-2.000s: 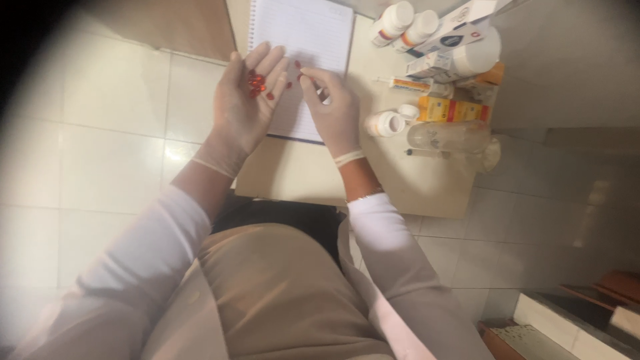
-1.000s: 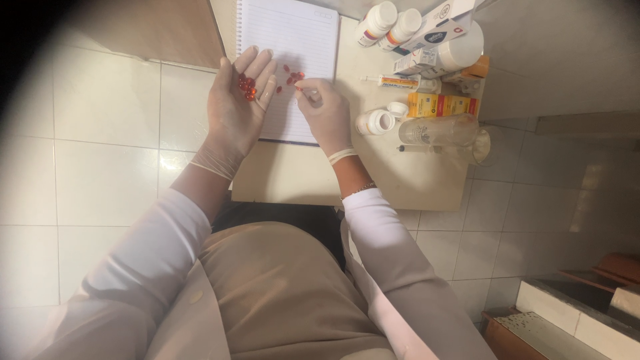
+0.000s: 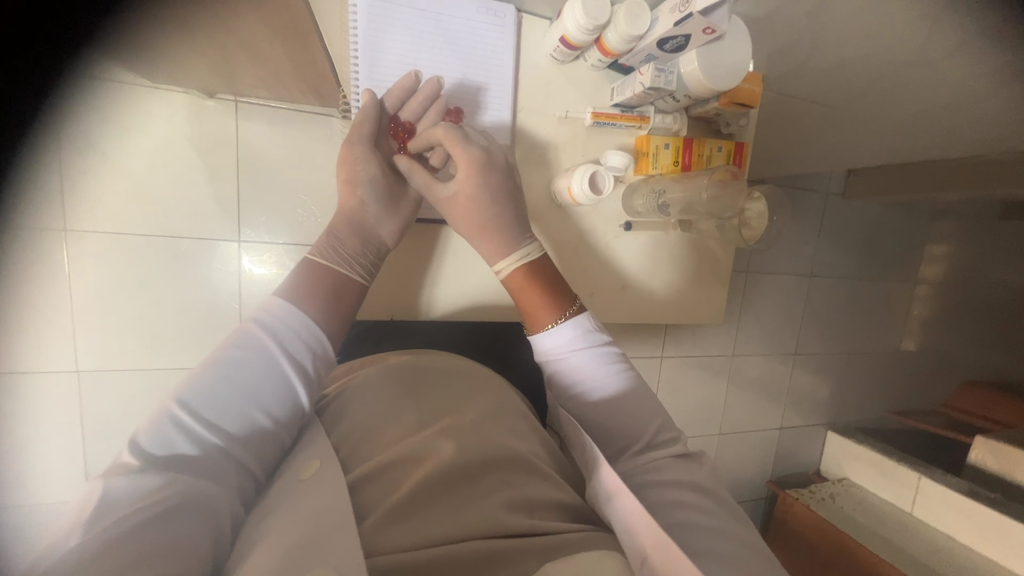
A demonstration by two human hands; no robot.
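Note:
My left hand (image 3: 376, 172), in a pale translucent glove, is palm up with several red softgel capsules (image 3: 402, 132) lying on its palm and finger bases. My right hand (image 3: 472, 180), gloved too, reaches over the left palm, its thumb and index finger bent together beside the capsules; whether they pinch one cannot be told. More red capsules (image 3: 454, 115) lie on the spiral notebook (image 3: 472, 48) behind the right hand, partly hidden by it. To the right, an open white pill bottle (image 3: 588, 184) lies tilted on the table, its white cap (image 3: 616, 162) beside it.
White pill bottles (image 3: 582, 24), a carton (image 3: 676, 36) and a large white jar (image 3: 716, 64) stand at the back right. Nearer are an oral paste syringe (image 3: 624, 120), a yellow carton (image 3: 680, 154), a clear bottle (image 3: 680, 196) and a thin syringe (image 3: 652, 226). The table edge (image 3: 560, 316) faces me.
My right hand has moved left from the capsules on the notebook to over my left palm. My left hand still holds its capsules.

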